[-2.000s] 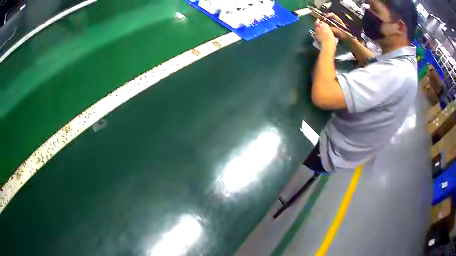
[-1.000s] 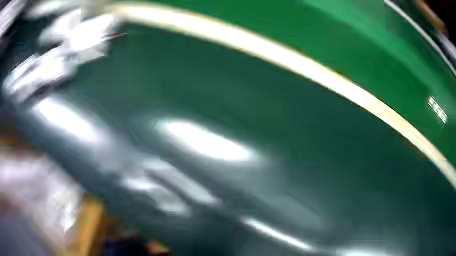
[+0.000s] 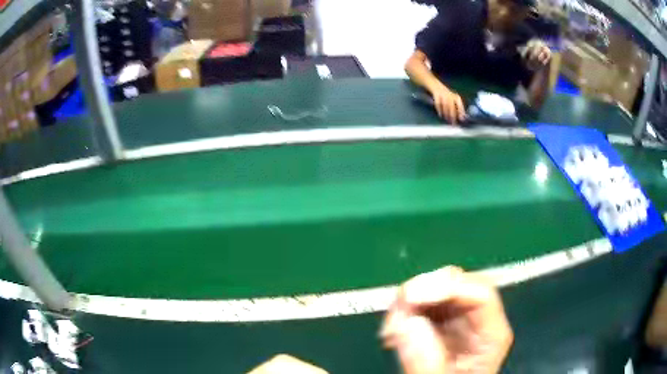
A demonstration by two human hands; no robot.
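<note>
My right hand (image 3: pixel 450 321) is raised over the near bench at the bottom centre, fingers curled and blurred. Whether it holds anything small cannot be told. Only a small top part of my left hand (image 3: pixel 287 365) shows at the bottom edge, left of my right hand; its fingers and anything in them are cut off. White subassemblies (image 3: pixel 51 337), with a thin red wire beside them, lie on the dark green bench at the lower left, near the foot of a grey post.
A worn whitish rail (image 3: pixel 219 308) edges the green conveyor (image 3: pixel 292 212). A blue sheet (image 3: pixel 567 150) with rows of white parts lies across the belt at right. A person in dark clothes (image 3: pixel 468 51) works at the far bench. Grey posts (image 3: pixel 95 88) and cartons (image 3: pixel 219 22) stand at left.
The view has swung from along the bench to straight across the conveyor. Both hands have come into view at the bottom; none of my hands was clearly seen before.
</note>
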